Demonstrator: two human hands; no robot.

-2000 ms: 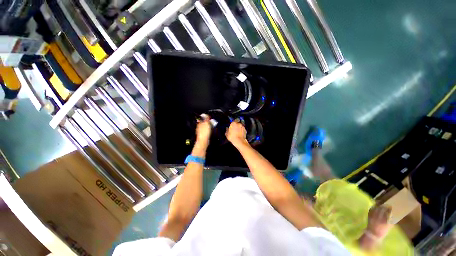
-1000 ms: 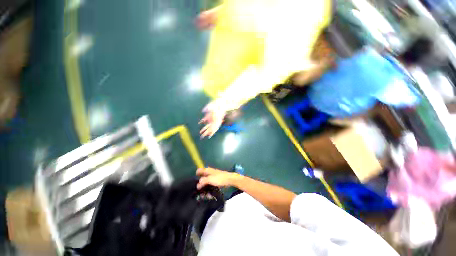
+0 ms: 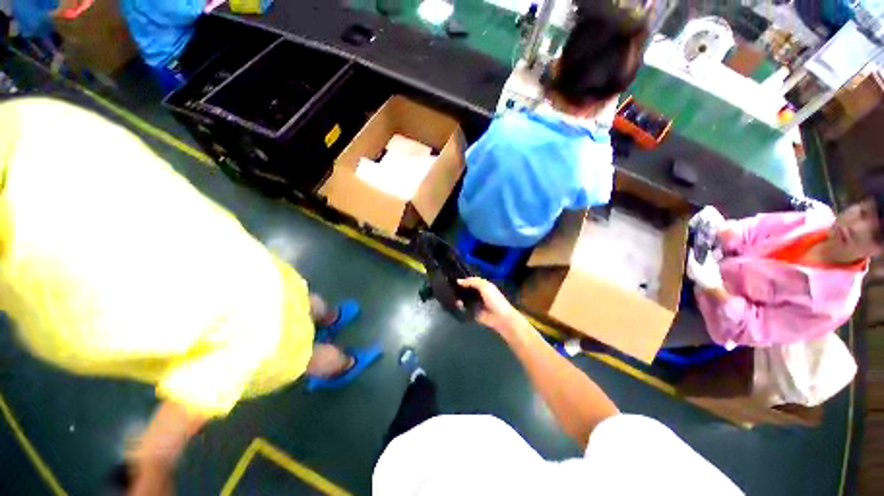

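My right hand (image 3: 483, 298) is closed on a black cable bundle (image 3: 445, 274), a dark elongated bunch held out in front of me above the green floor. The thumb and fingers grip its lower right end. Its details are too dark to tell. My left hand is not in view.
A person in yellow (image 3: 145, 262) stands close at the left. A person in a blue smock (image 3: 528, 174) and one in pink (image 3: 775, 276) are at a long workbench (image 3: 426, 63). Open cartons (image 3: 613, 320) and a black tote (image 3: 276, 87) stand along its near side.
The view has turned right, away from the conveyor and the black tote on it. My right hand has left the tote and holds the bundle out in front. My left hand has gone out of view.
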